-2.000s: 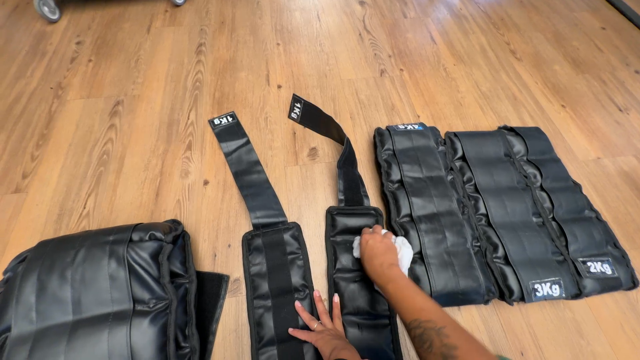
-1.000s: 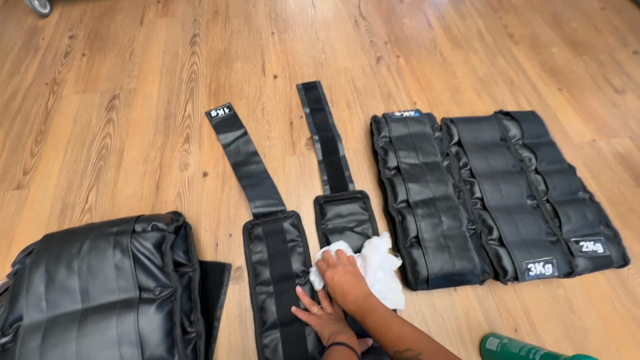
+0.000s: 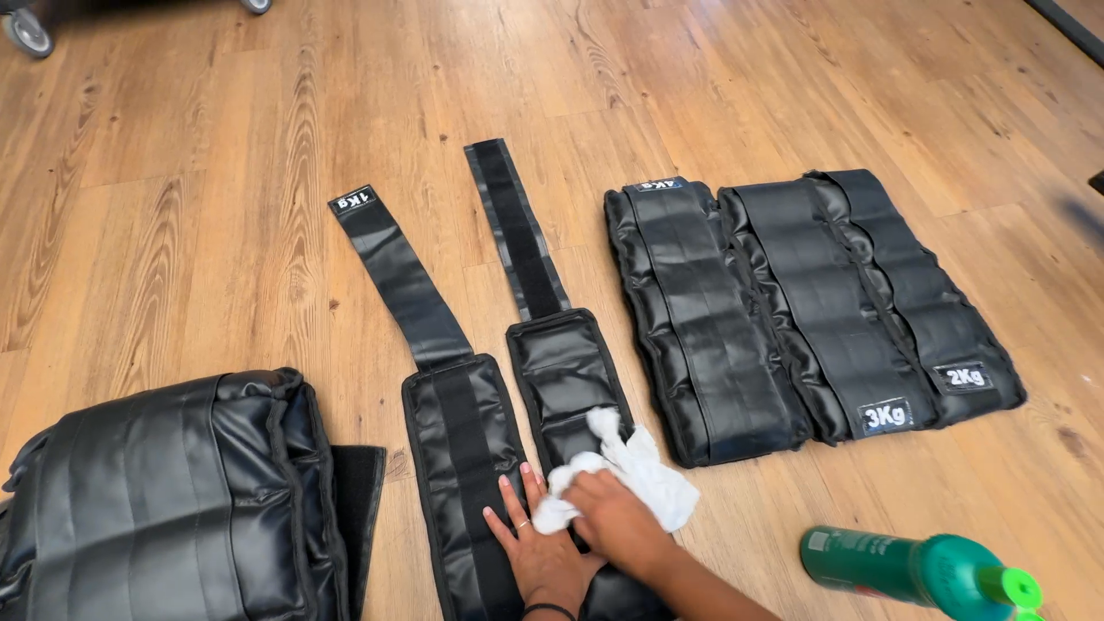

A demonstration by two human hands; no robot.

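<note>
Two black 1 kg ankle weights lie unrolled side by side, their straps stretched away from me. My left hand (image 3: 548, 552), with a ring and a dark wristband, rests with spread fingers across the near parts of the left ankle weight (image 3: 466, 431) and the right ankle weight (image 3: 565, 371). A crumpled white cloth (image 3: 651, 474) is bunched under my right hand (image 3: 617, 522), which presses it on the right weight beside my left hand. The right weight's strap (image 3: 517, 224) shows its fuzzy fastening side; the left strap (image 3: 401, 276) lies with its smooth side up.
Folded black weights marked 4Kg (image 3: 707, 319), 3Kg (image 3: 828, 302) and 2Kg (image 3: 923, 293) lie at the right. A green plastic bottle (image 3: 871, 565) lies on its side at lower right. A large folded black weight (image 3: 147, 509) fills the lower left. Caster wheels (image 3: 28, 34) stand at upper left.
The right weight's strap was twisted with its label showing and now lies straight, fastening side up. My right hand and the cloth have moved down the weight, close to my left hand.
</note>
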